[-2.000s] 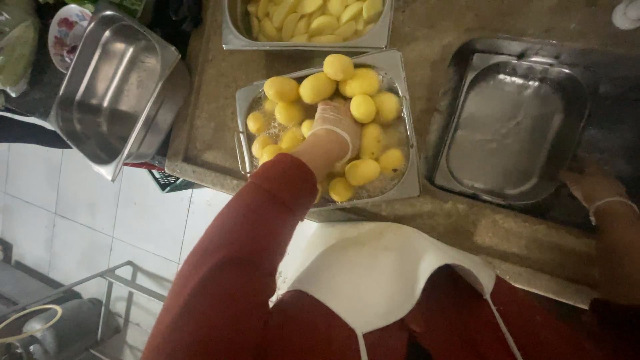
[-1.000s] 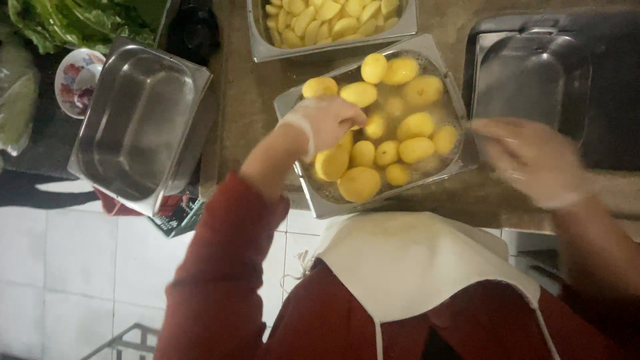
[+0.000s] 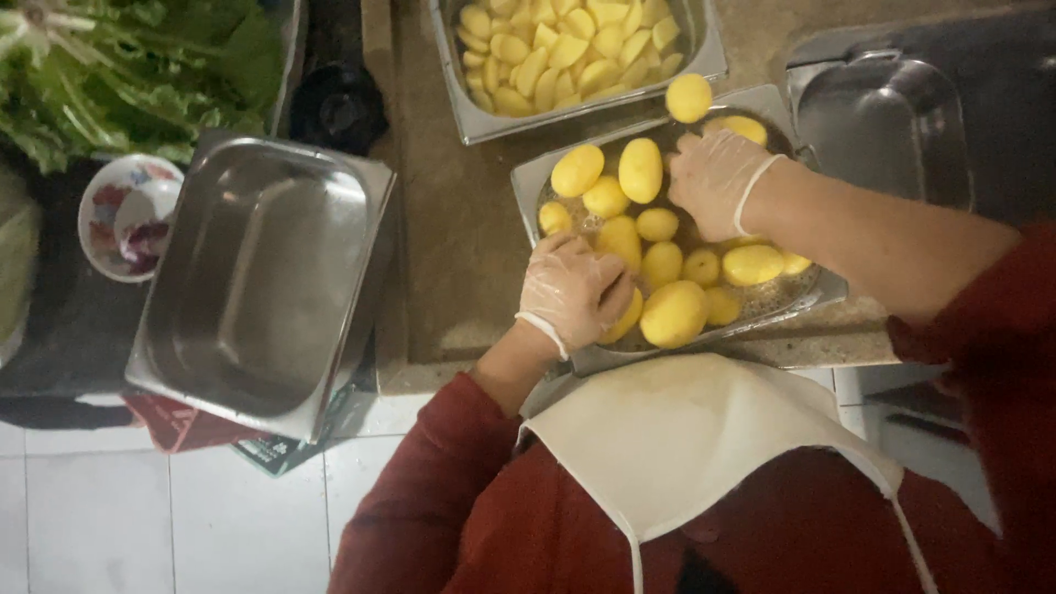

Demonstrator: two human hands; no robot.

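A steel pan [image 3: 829, 289] of liquid holds several peeled potatoes [image 3: 674, 314]. My left hand [image 3: 577, 289], in a clear plastic glove, is over the pan's near left part, fingers curled beside a potato; whether it grips one is hidden. My right hand [image 3: 716, 180], gloved too, reaches into the far right part among potatoes, its fingertips partly out of sight. One potato [image 3: 689, 98] lies at the pan's far edge, just beyond the right hand. Behind stands a second steel pan [image 3: 536, 128] full of cut potato pieces [image 3: 569, 51].
An empty deep steel pan [image 3: 264, 272] is at the left, beside a patterned bowl [image 3: 107, 216] with purple scraps. Leafy greens [image 3: 140, 74] fill the far left corner. Right of the potatoes, another steel pan [image 3: 883, 132] sits in a dark sink. The counter's raised edge [image 3: 392, 206] runs between.
My right hand has moved from the steel pan at the right into the potato pan. My left hand has shifted to that pan's near left part. The view has swung left.
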